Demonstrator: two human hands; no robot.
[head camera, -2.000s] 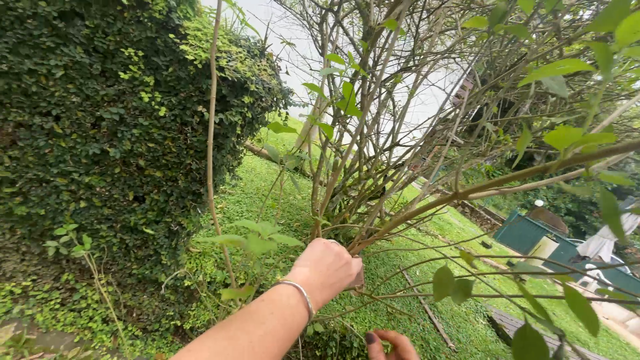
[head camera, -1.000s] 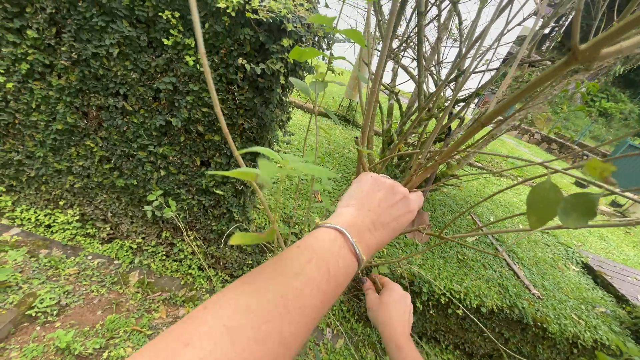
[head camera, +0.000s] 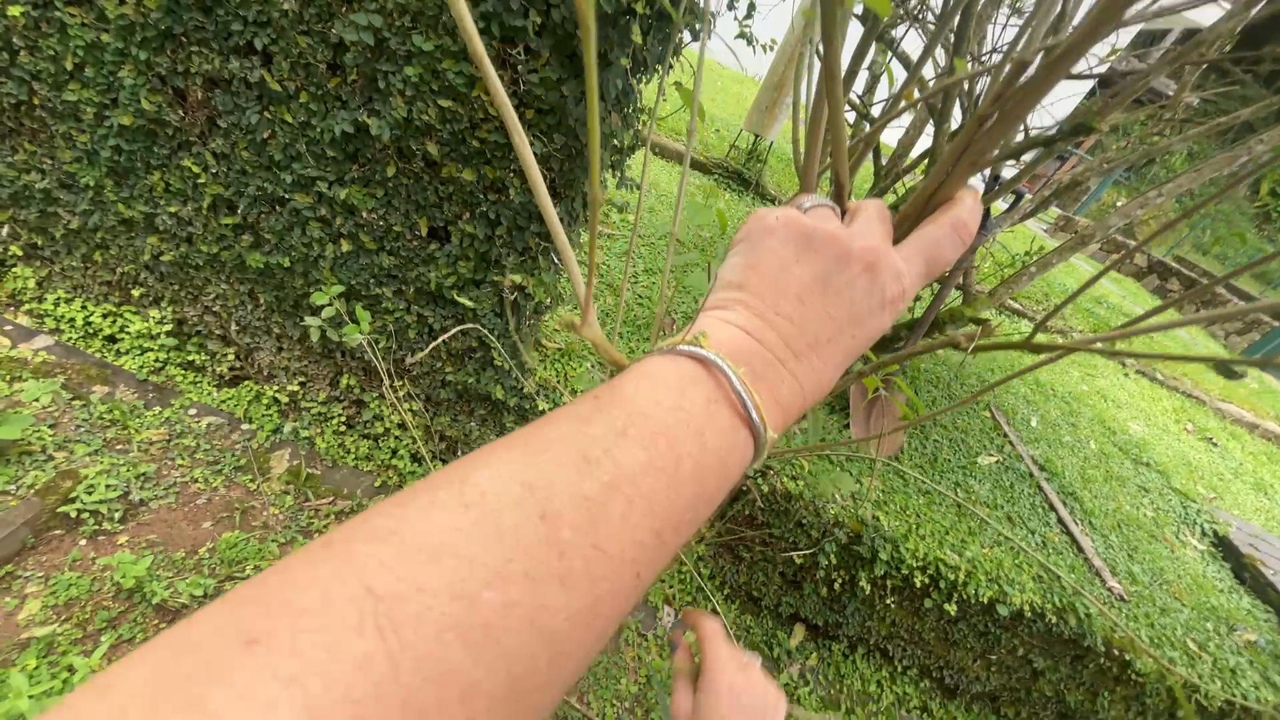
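My left hand (head camera: 820, 280), with a ring and a silver bracelet at the wrist, is closed around brown stems at the base of a leafless-looking shrub (head camera: 960, 150). One finger lies along the right side of a thick stem, and the other fingertips are hidden behind the hand. Below it, at the bottom edge, my right hand (head camera: 725, 670) is partly in view with curled fingers, close to a thin stem; whether it grips anything is unclear. A broad brownish leaf (head camera: 878, 415) hangs just under my left hand. Left of my wrist rises a forked pale stem (head camera: 535, 170).
A dense leafy hedge (head camera: 250, 200) fills the left. Thin branches (head camera: 1150, 345) spread to the right over green ground cover (head camera: 1080, 460), where a loose stick (head camera: 1058, 505) lies. A low stone edging (head camera: 330, 478) runs at lower left. Wooden or stone edging (head camera: 1250, 555) shows at right.
The view has shifted closer to the shrub's base. My left hand stays at the stems, one finger now stretched out. My right hand, near the left wrist a second ago, is lower and apart from it.
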